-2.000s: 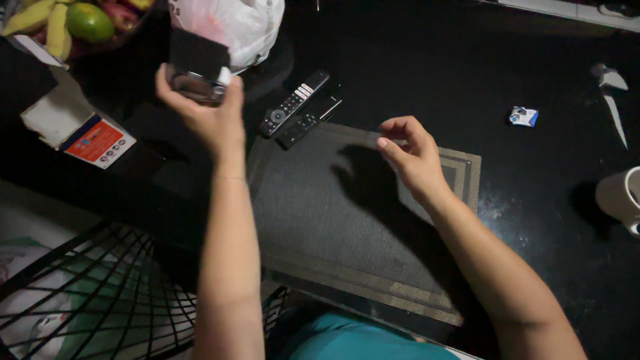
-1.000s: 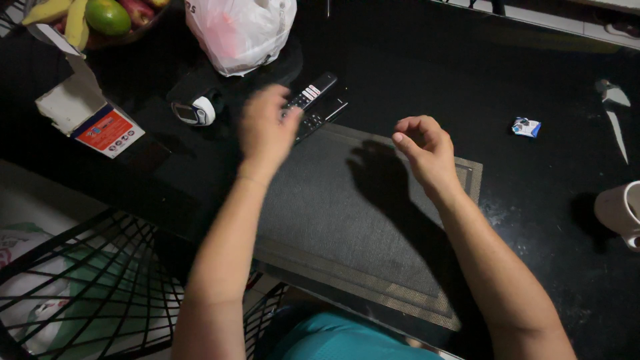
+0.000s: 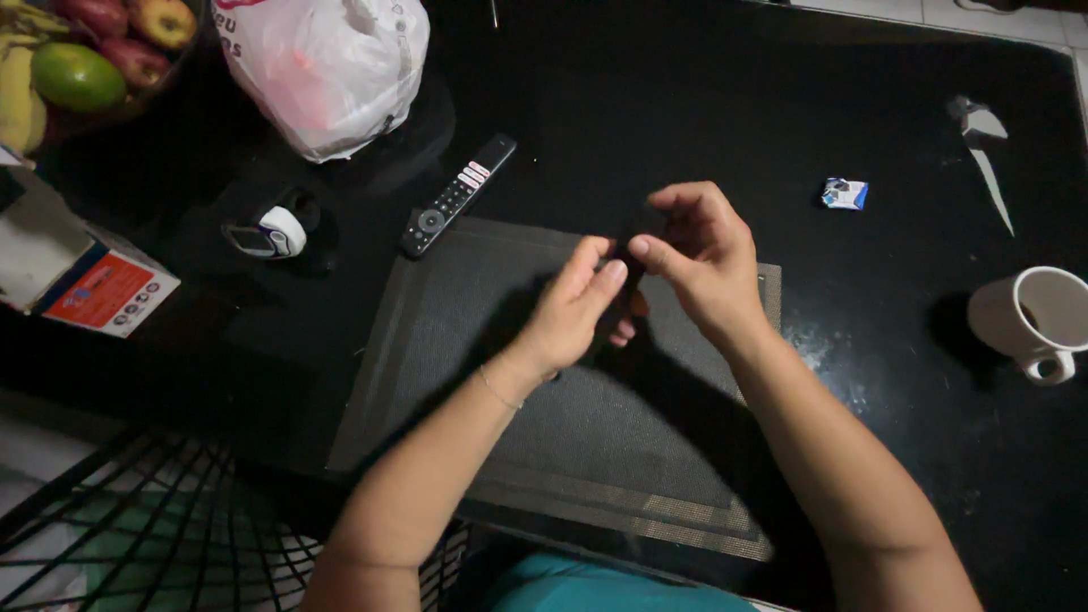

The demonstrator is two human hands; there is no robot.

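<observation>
Above the dark woven placemat [image 3: 544,408], my left hand [image 3: 574,310] and my right hand [image 3: 705,263] both grip a black remote control [image 3: 633,255], held tilted between them. Much of it is hidden by the fingers and blends with the dark table. A longer black remote control [image 3: 459,200] with white buttons lies at the placemat's upper left corner. Farther left, a small white and dark device with a display [image 3: 268,234] rests on the table; its exact kind cannot be told.
A white plastic bag [image 3: 340,76] stands at the back left, beside a fruit bowl [image 3: 174,72]. An opened cardboard box [image 3: 110,285] is at the left edge. Right lie a small blue-white packet [image 3: 845,194], a white torn piece [image 3: 990,183] and a white mug [image 3: 999,319]. A corded chair [image 3: 161,527] is lower left.
My left hand has put the white and dark device down on the table and moved right. The smaller remote that lay beside the longer one is now up between both hands.
</observation>
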